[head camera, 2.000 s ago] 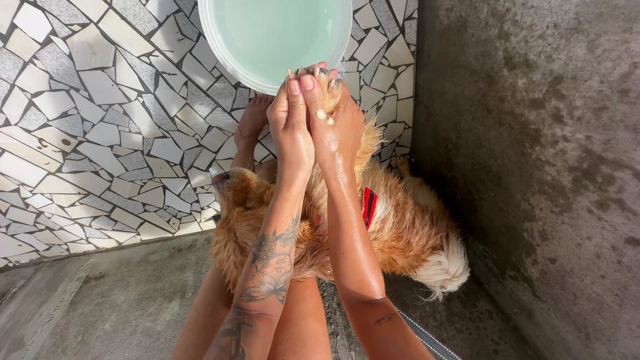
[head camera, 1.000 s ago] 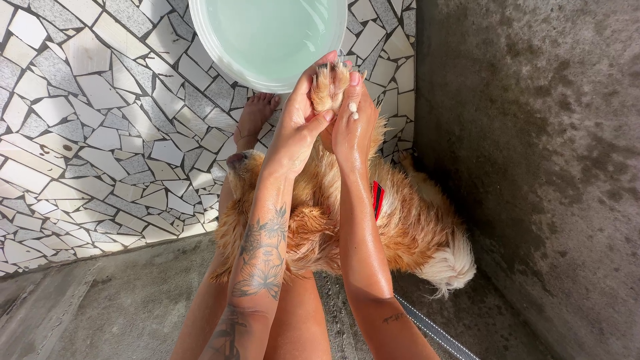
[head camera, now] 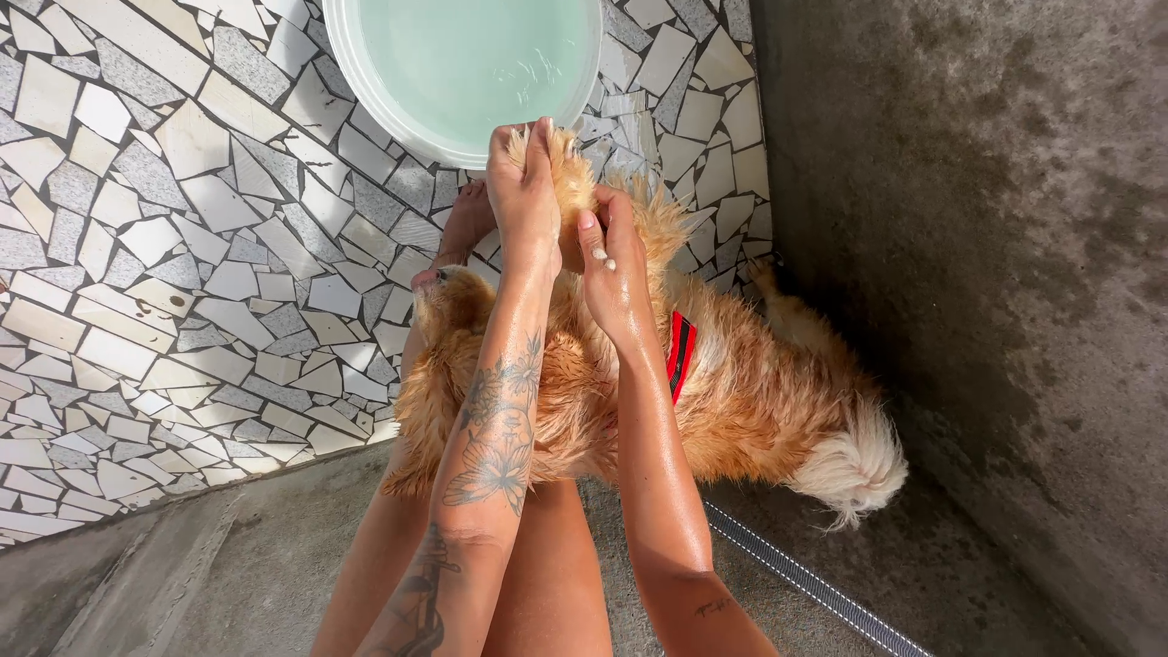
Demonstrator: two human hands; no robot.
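A wet, orange-furred dog (head camera: 757, 392) with a white tail tip and a red and black harness strap (head camera: 680, 356) is below my arms, its head at the left. My left hand (head camera: 527, 196) is closed around the end of the dog's raised paw (head camera: 570, 173), near the tub's lower edge. Just right of and below it, my right hand (head camera: 610, 255) touches the same leg further up, thumb raised and fingers partly hidden behind the fur. White suds lie on my right hand. The dog's other legs are mostly hidden.
A round whitish tub (head camera: 461, 151) of pale green water stands at the top on broken-tile mosaic flooring (head camera: 192, 219). A stained concrete wall (head camera: 958, 182) rises at the right. A grey leash (head camera: 812, 579) runs to the lower right. My bare foot (head camera: 467, 219) is beside the tub.
My hands, earlier together around the paw, are now apart. The right one has moved down the dog's leg, while the left has closed over the paw, which lay exposed between both hands a second ago.
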